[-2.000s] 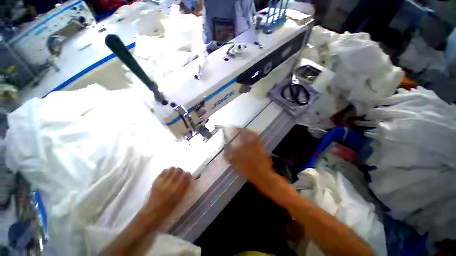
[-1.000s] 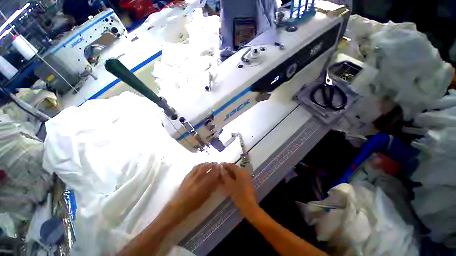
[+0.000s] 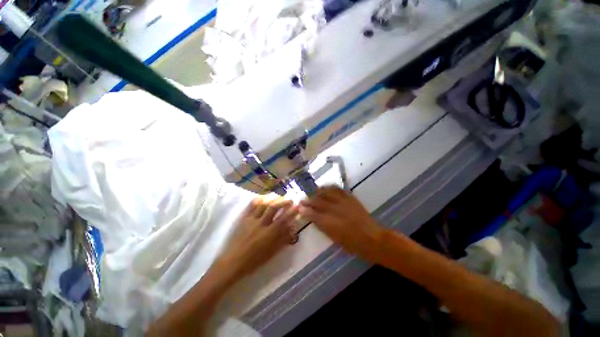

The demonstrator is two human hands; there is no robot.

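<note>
White garment cloth [image 3: 151, 191] lies over the table left of the sewing machine, and its edge runs to the presser foot [image 3: 293, 189]. My left hand [image 3: 266, 227] lies on the cloth just in front of the foot, fingers bent onto its edge. My right hand [image 3: 335, 214] is beside it, fingertips pinched at the cloth edge right by the foot. The fingertips of both hands almost touch. The needle tip and the exact edge under the fingers are hidden by glare and fingers.
The machine head [image 3: 342, 79] spans above the hands, with a green rod [image 3: 125, 62] slanting at its left. A metal guide arm [image 3: 339, 168] stands right of the foot. Black-handled scissors [image 3: 497, 105] lie in a grey tray [image 3: 460, 102]. White cloth heaps [image 3: 263, 39] are behind.
My right hand came from the right to join my left at the cloth edge, and both are now closer to the foot. The view has moved in nearer the needle area.
</note>
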